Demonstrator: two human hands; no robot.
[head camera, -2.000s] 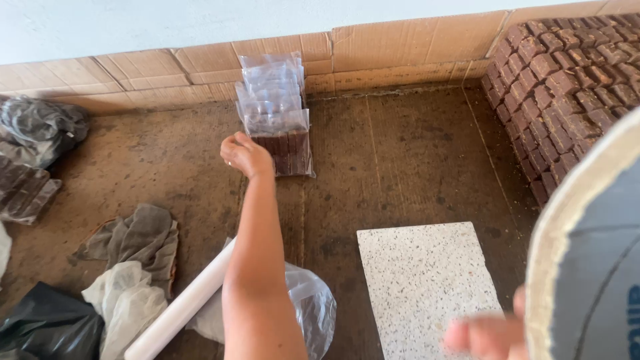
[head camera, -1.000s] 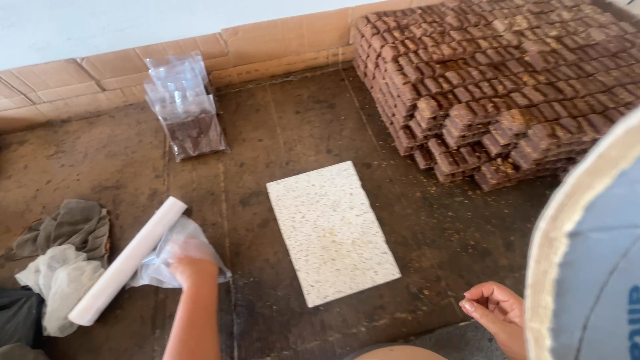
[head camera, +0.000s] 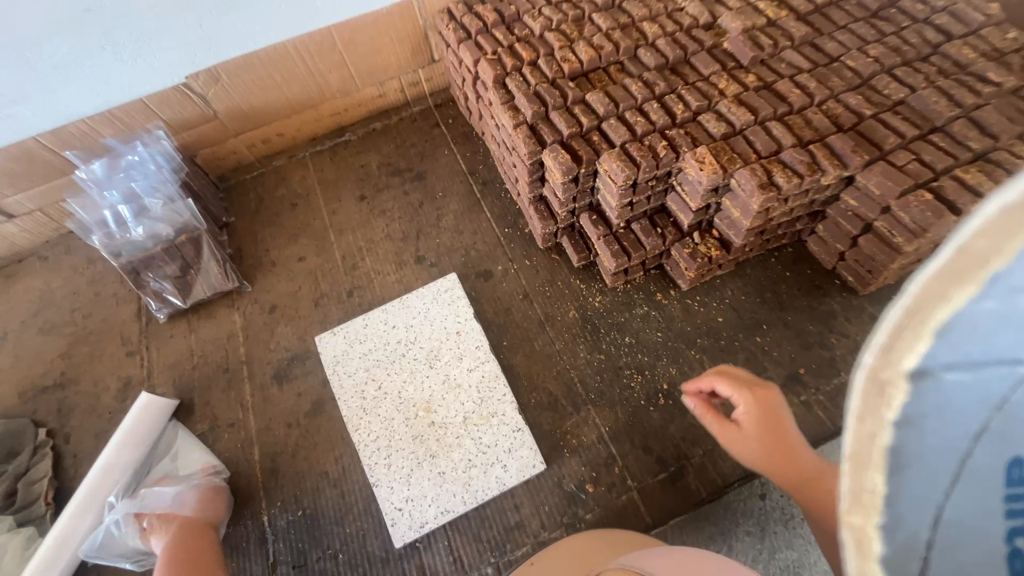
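Note:
At the lower left, my left hand (head camera: 188, 508) is inside or behind a clear plastic bag (head camera: 132, 524), its fingers partly veiled by the film; whether it grips anything is unclear. Beside the bag lies a white roll (head camera: 108, 484). My right hand (head camera: 740, 412) hovers over the brown cardboard surface, thumb and index fingertip close together, with nothing visible between them. Between the hands lies a white speckled slab (head camera: 432, 408). Beyond my right hand rises a large stack of segmented brown bars (head camera: 640, 128), seemingly chocolate. Clear bags of brown bars (head camera: 180, 268) overlap at the upper left.
A cardboard strip (head camera: 312, 76) lines the pale wall at the back. Crumbs are scattered on the brown cardboard (head camera: 624, 368) before the stack. Crumpled cloths (head camera: 24, 472) lie at the far left. A large rounded object with a beige edge (head camera: 888, 384) blocks the right side.
My left hand has moved from the bagged bars back to the plastic bag beside the roll. My right hand, blurred at the lower edge earlier, shows fully. The view has swung right.

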